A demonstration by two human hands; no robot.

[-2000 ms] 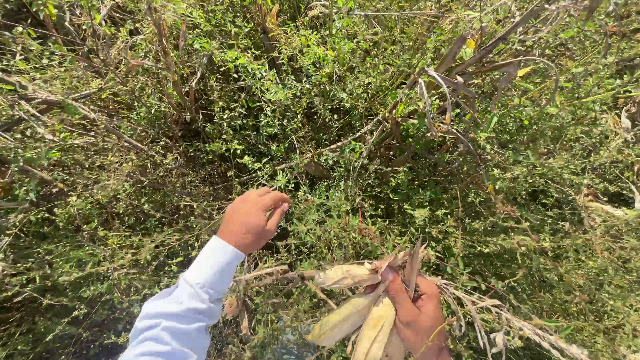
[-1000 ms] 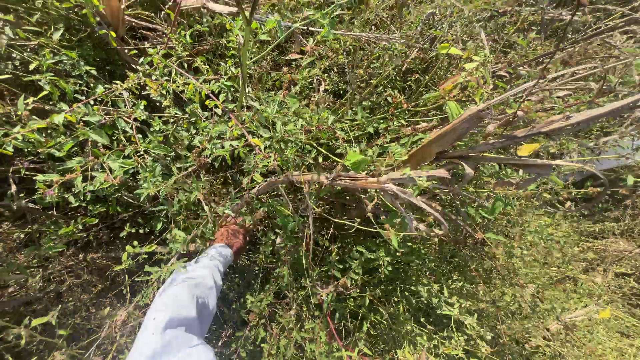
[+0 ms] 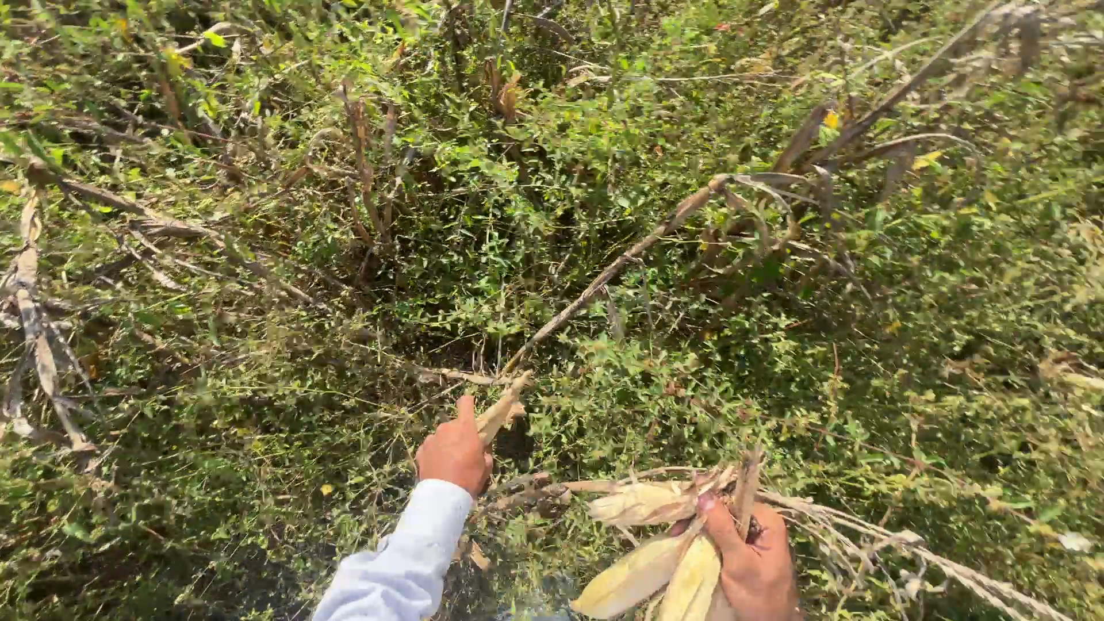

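My left hand [image 3: 454, 450], in a light sleeve, is closed around a dry husk-covered corn ear [image 3: 503, 410] that points up and right. A long dry corn stalk [image 3: 617, 266] rises to the right from just beyond the ear's tip. At the lower right my right hand [image 3: 752, 556] grips a bunch of husked corn ears [image 3: 634, 573] by their upper ends, the pale husks fanned down and left. A dry stalk with a tassel [image 3: 940, 561] lies by that hand; whether the hand also holds it, I cannot tell.
Dense green weeds [image 3: 526, 207] cover the ground. Dry stalks with withered leaves [image 3: 36, 328] lie at the left, a broken upright stalk [image 3: 362, 164] stands at the upper left, and more dry leaves [image 3: 806, 138] hang at the upper right.
My left hand, seen with no ear two seconds ago, now has one in it. My right hand, out of view one second ago, shows again with its bunch. The view has shifted.
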